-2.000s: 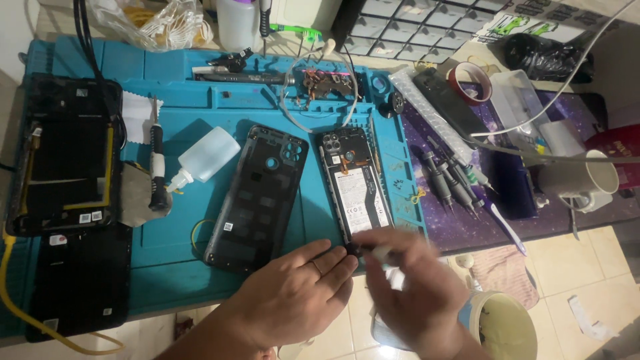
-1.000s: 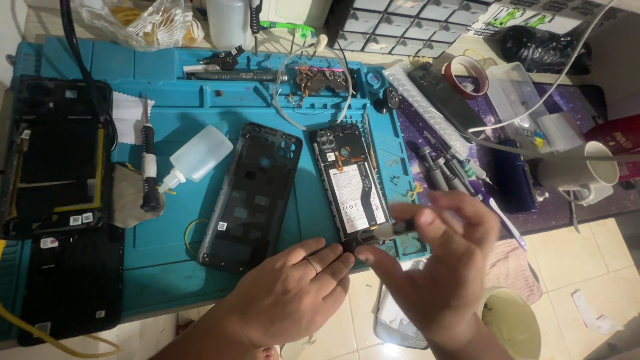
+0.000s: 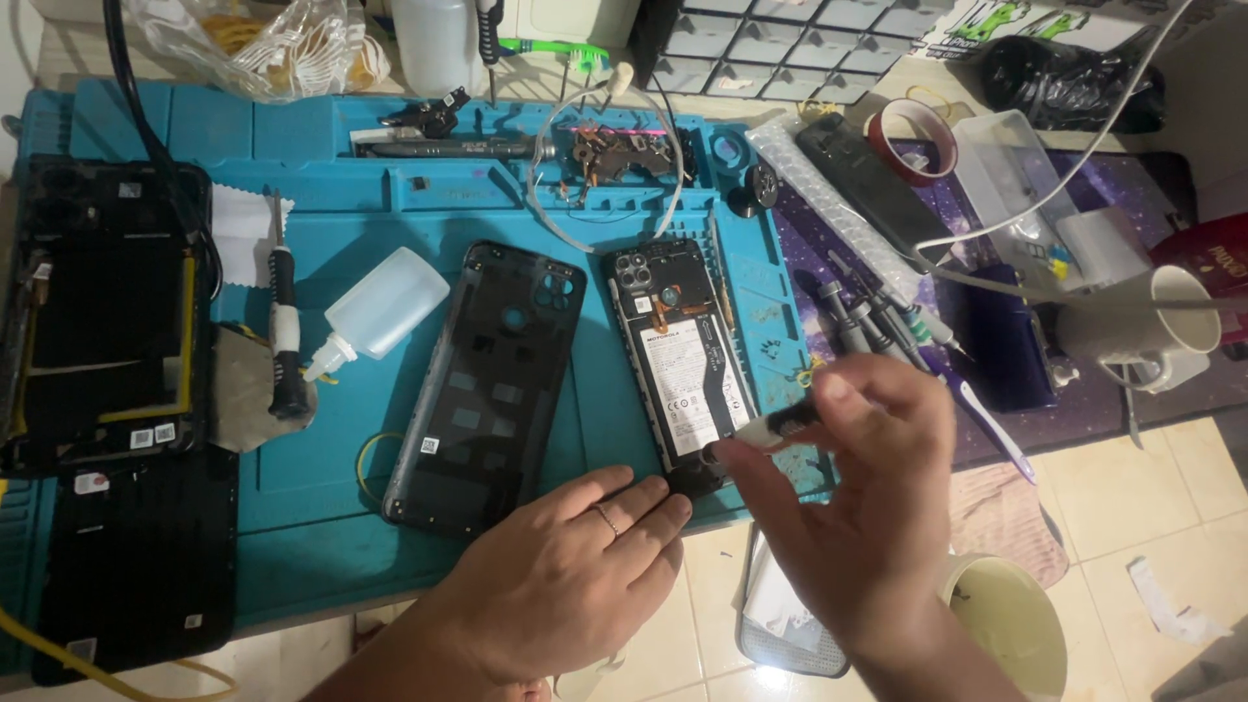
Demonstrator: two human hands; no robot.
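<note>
An opened smartphone (image 3: 678, 361) lies on a teal silicone repair mat (image 3: 322, 546), its battery and flex cables bare. My left hand (image 3: 575, 565), with a ring on one finger, rests its fingertips at the phone's lower end; whether it grips the phone cannot be told. Between thumb and fingers, my right hand (image 3: 848, 487) holds a screwdriver (image 3: 780, 427) with a black and white handle, slanted over the phone's lower part; its tip is hidden. The detached black back cover (image 3: 487, 390) lies left of the phone. Farther left are a plastic squeeze bottle (image 3: 385, 302) and another screwdriver (image 3: 285, 331).
Another disassembled phone (image 3: 107, 312) and a black panel (image 3: 136, 565) lie at the left. Several screwdrivers (image 3: 877, 322), a purple toothbrush (image 3: 985, 419) and a mug (image 3: 1136, 322) are at right. A parts drawer cabinet (image 3: 770, 49) stands behind; a round container (image 3: 1009, 624) is below right.
The right hand has moved with the screwdriver, which now slants across the phone's lower end. The left hand has stayed at the phone's lower end.
</note>
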